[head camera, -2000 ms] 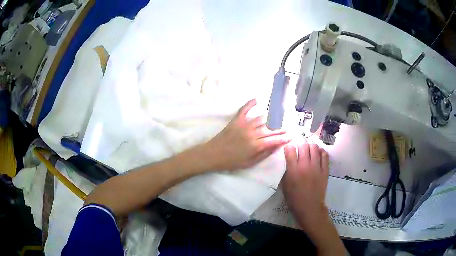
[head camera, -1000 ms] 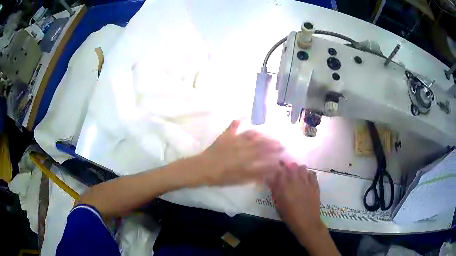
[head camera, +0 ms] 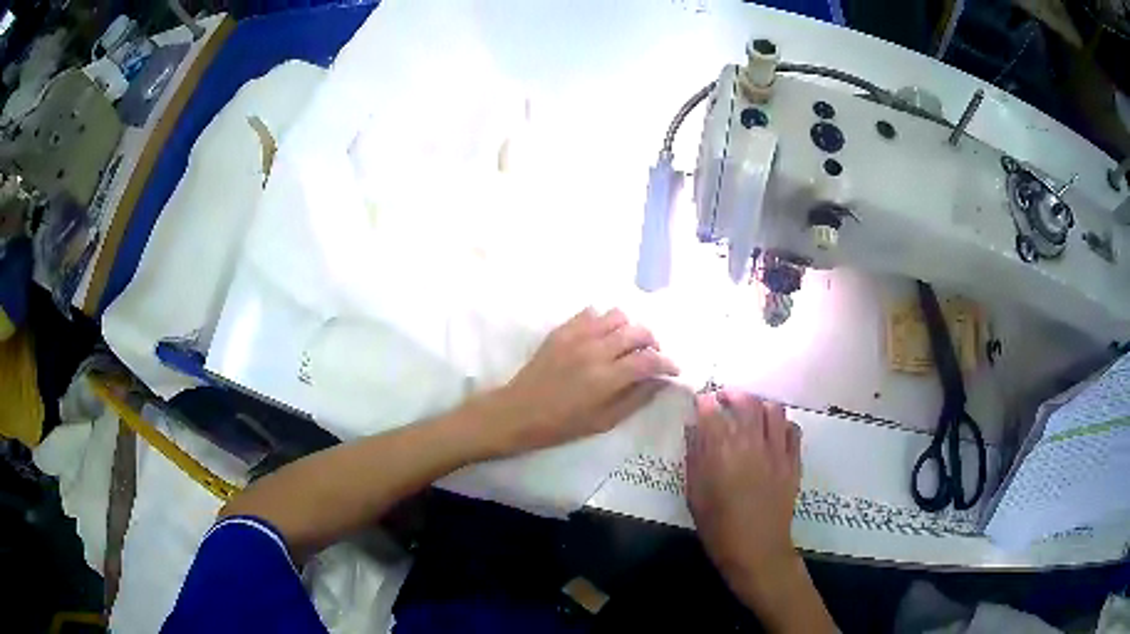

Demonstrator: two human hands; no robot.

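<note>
White fabric [head camera: 409, 359] lies bunched over the left and middle of the table, overexposed near the lamp. My left hand [head camera: 592, 372] rests on it with the fingers bent; the fingertips meet the cloth near its right edge. My right hand [head camera: 746, 464] is just right of it, fingertips at the fabric's edge, in front of the needle area. The pale sewing machine head [head camera: 793, 173] stands behind and to the right of my hands. Its presser foot and needle are lost in glare. Whether either hand pinches the cloth is hard to tell.
Black shears [head camera: 952, 434] lie right of the needle, beside a tan ticket [head camera: 911, 337]. A grey lamp [head camera: 656, 229] hangs left of the needle. A propped work sheet [head camera: 1066, 464] stands far right. A blue-handled item [head camera: 182, 358] is at the table's left edge, near a yellow bar [head camera: 167, 446].
My hands have come back from the needle area towards the front edge. My left hand's fingers are now more bent. The fabric's front part has shifted and spread. The view has also shifted.
</note>
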